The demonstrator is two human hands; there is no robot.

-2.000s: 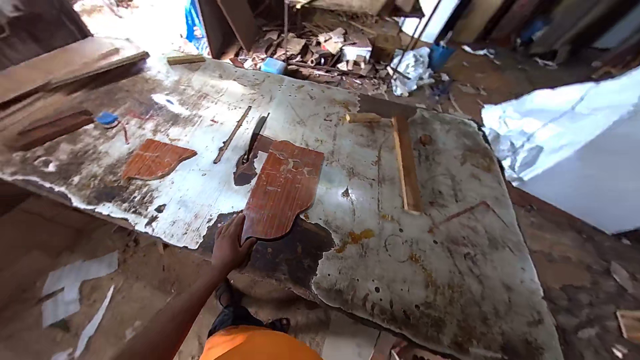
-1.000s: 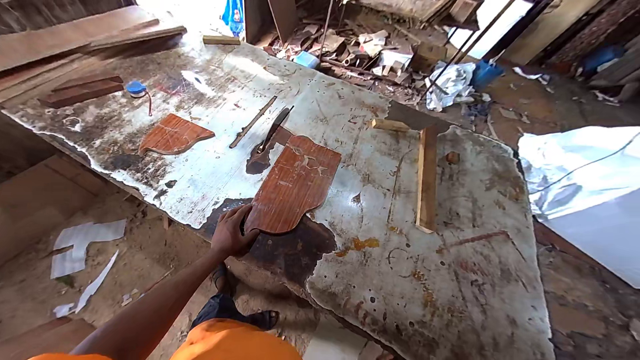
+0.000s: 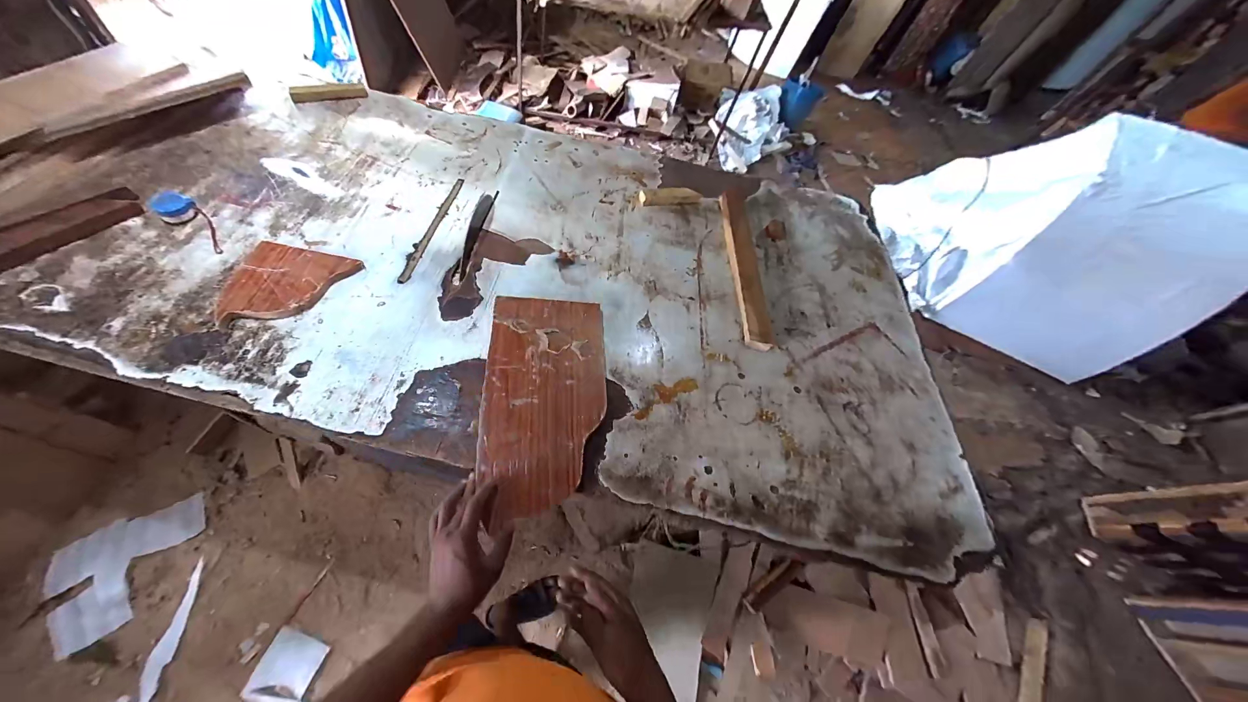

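Note:
A reddish-brown wood-grain board (image 3: 541, 400) with one curved edge lies on the worn workbench top (image 3: 829, 429), its near end jutting past the front edge. My left hand (image 3: 468, 541) is at the board's near left corner, fingers spread; whether it grips the corner I cannot tell. Just right of it, below the board's near end, my right hand (image 3: 595, 604) holds nothing visible. A smaller board offcut (image 3: 283, 281) with a curved edge lies to the left. Beyond the larger board are a dark, thin hand tool (image 3: 473, 234) and a narrow wooden strip (image 3: 431, 231).
A wooden batten (image 3: 746, 268) and a short wood block (image 3: 670, 197) lie on the right half. A blue-lidded round container (image 3: 173, 206) stands at left, near dark planks (image 3: 68, 224). A large white-wrapped object (image 3: 1063, 244) stands beyond the right edge. Wood scraps (image 3: 838, 624) litter the floor.
The larger board has turned, and its near end now juts over the bench's front edge. My right hand has come into view. My left hand has shifted along the board's near end.

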